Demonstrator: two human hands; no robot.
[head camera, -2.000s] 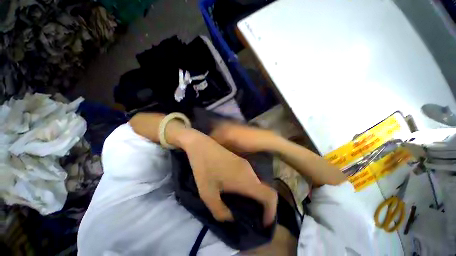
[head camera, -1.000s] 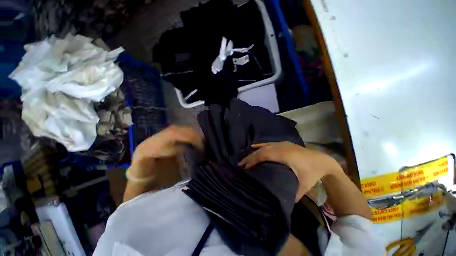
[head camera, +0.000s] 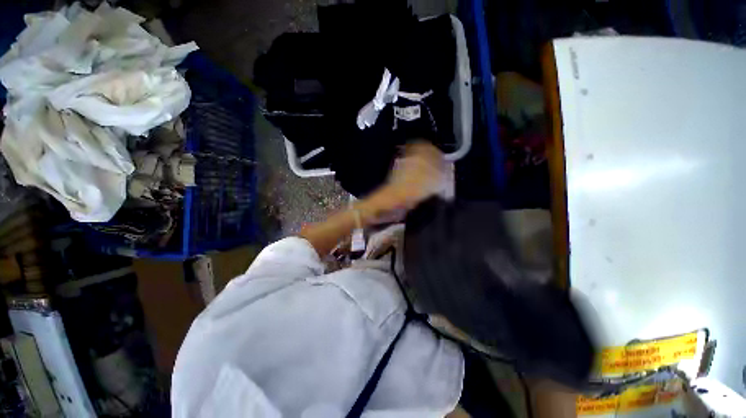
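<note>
Dark cloth panels (head camera: 499, 286), blurred and hanging together, stretch over the right side of the lap toward the machine table. My right hand (head camera: 552, 398) shows only as a patch of skin at the bottom edge; the cloth moves with it and hides its fingers. My left hand (head camera: 419, 173), blurred, with a pale bracelet at the wrist, is stretched forward at the near rim of the white bin, beside black bundles (head camera: 327, 90). Its fingers are unclear. A white tie (head camera: 379, 102) and a small printed ticket (head camera: 407, 112) lie on the black pieces.
The white bin's rim (head camera: 465, 90) stands ahead. A white machine table (head camera: 654, 188) with yellow warning tape (head camera: 646, 353) is at the right. A blue crate (head camera: 221, 155) and an off-white fabric heap (head camera: 90, 98) are at the left.
The dark panels have moved off the middle of the lap to the right, with my right hand. My left hand has left the panels and moved forward to the bin. The view has shifted.
</note>
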